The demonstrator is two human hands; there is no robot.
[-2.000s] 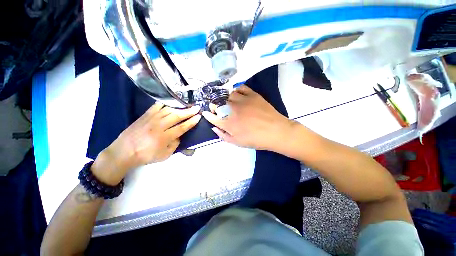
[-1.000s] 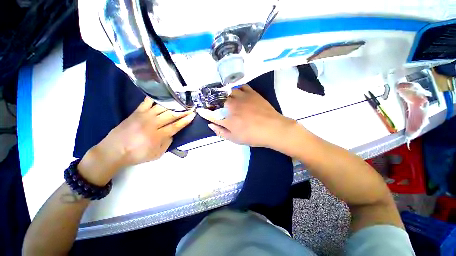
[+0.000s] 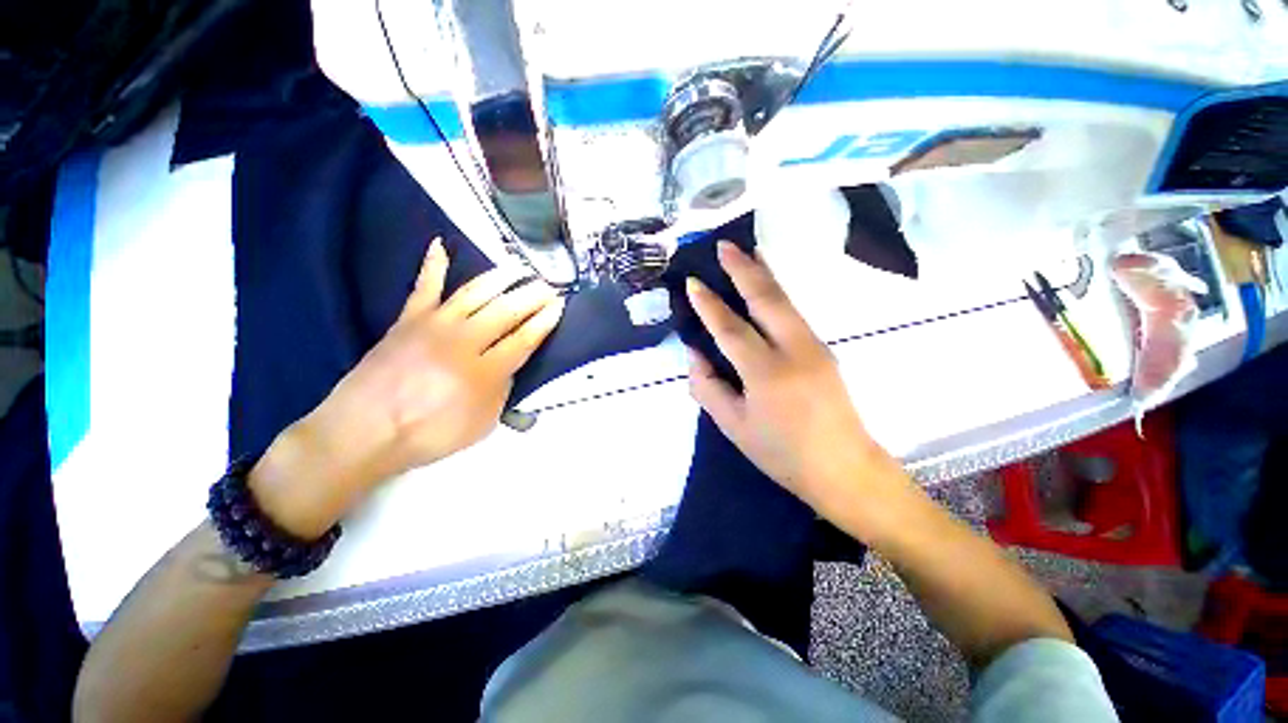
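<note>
The dark garment panel [image 3: 304,283] lies under the machine head and runs down over the table's front edge. My left hand [image 3: 424,353] lies flat on the cloth just left of the presser foot [image 3: 591,271], fingertips close to it. My right hand [image 3: 770,374] rests on the cloth right of the foot, fingers spread and apart from the foot. The needle is too small to make out. The white sewing machine [image 3: 904,85] with a blue stripe stands over the cloth.
Thread snips [image 3: 1069,332] and a pinkish scrap [image 3: 1158,328] lie at the right of the table. A dark scrap [image 3: 879,230] is under the machine arm. A shiny black bag [image 3: 85,85] is upper left. A red stool [image 3: 1095,494] stands on the floor at right.
My right hand has moved right, away from the foot, and its fingers have spread. My left hand stays beside the foot, with its fingers wider apart. The view has shifted slightly.
</note>
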